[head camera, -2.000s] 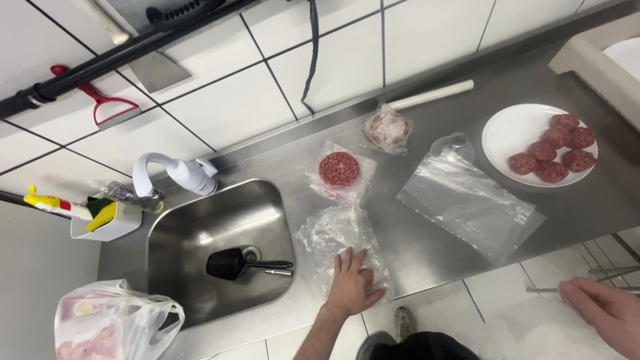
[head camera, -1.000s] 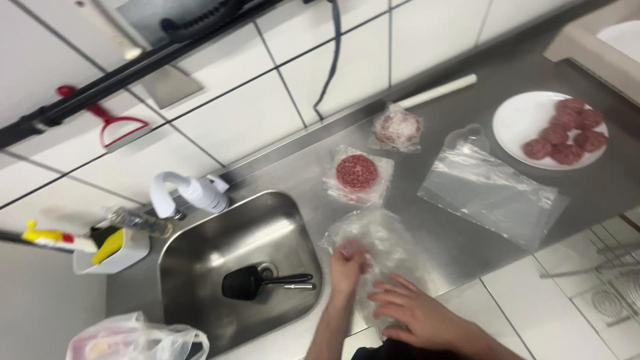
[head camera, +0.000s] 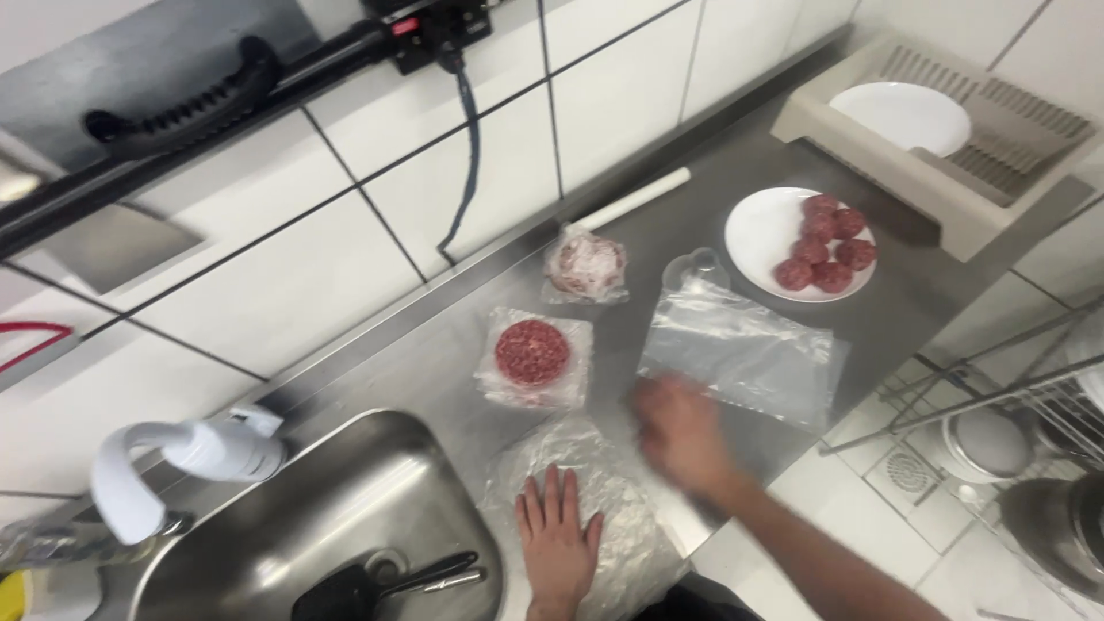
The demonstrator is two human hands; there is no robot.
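My left hand [head camera: 559, 543] lies palm down, fingers spread, on a clear plastic sheet [head camera: 617, 517] spread on the steel counter right of the sink. Blurred by motion, my right hand [head camera: 677, 427] is beside the near left corner of a clear plastic bag [head camera: 742, 354]; whether it holds anything cannot be told. Beyond the sheet, a flat raw ground-meat patty [head camera: 532, 352] rests on plastic film. Behind it sits a plastic-wrapped portion of meat [head camera: 588, 266]. Several raw meatballs [head camera: 812, 250] are on a white plate [head camera: 759, 228] farther right.
The steel sink [head camera: 310, 500] at left holds a black utensil [head camera: 336, 593] under a white faucet [head camera: 207, 453]. A white tube [head camera: 634, 200] lies near the wall. A beige dish rack [head camera: 914, 185] holds a white plate [head camera: 901, 119]. A wire rack [head camera: 966, 397] stands at lower right.
My right hand has moved away from the plastic sheet toward the clear bag. My left hand now lies flat on the sheet with its fingers spread. The view has shifted right.
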